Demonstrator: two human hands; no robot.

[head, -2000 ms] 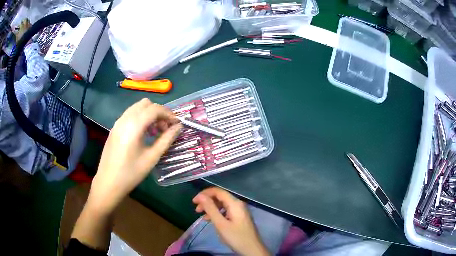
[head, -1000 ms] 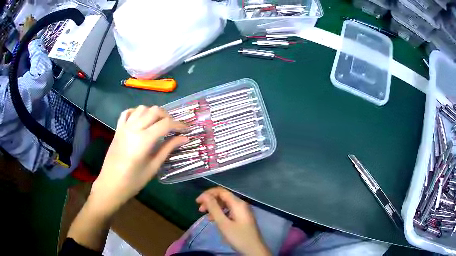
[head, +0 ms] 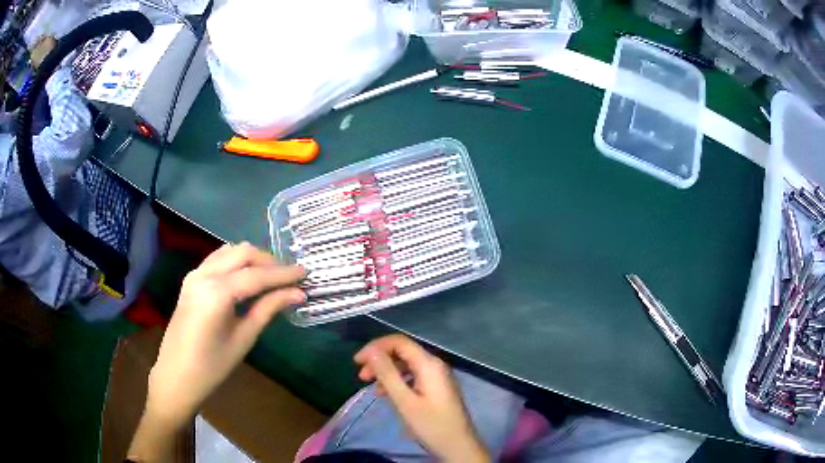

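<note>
A clear plastic packing box [head: 487, 237] stands near the table's front edge. Silver cylinders [head: 425, 222] lie in it in two rows, with red lead wires [head: 384, 262] along the middle. My left hand [head: 237, 303] is at the box's lower left corner, thumb and index fingertips at the outer ends of the left-row cylinders. Whether they pinch one cannot be told. My right hand [head: 414, 391] is below the table edge, loosely curled, empty, with thumb and fingers apart.
A large tub [head: 746, 362] of jumbled cylinders stands at right, beside a slim knife [head: 674, 336]. Behind are a lid [head: 653, 113], loose wired cylinders [head: 470, 94], a second box [head: 493, 43] and a plastic bag [head: 303, 63]. An orange-handled tool [head: 271, 149] and a person's sleeve [head: 54, 181] are left.
The cylinder held above the box two seconds ago no longer shows there. My left hand has moved down and left, uncovering the left row. My right hand has hardly moved.
</note>
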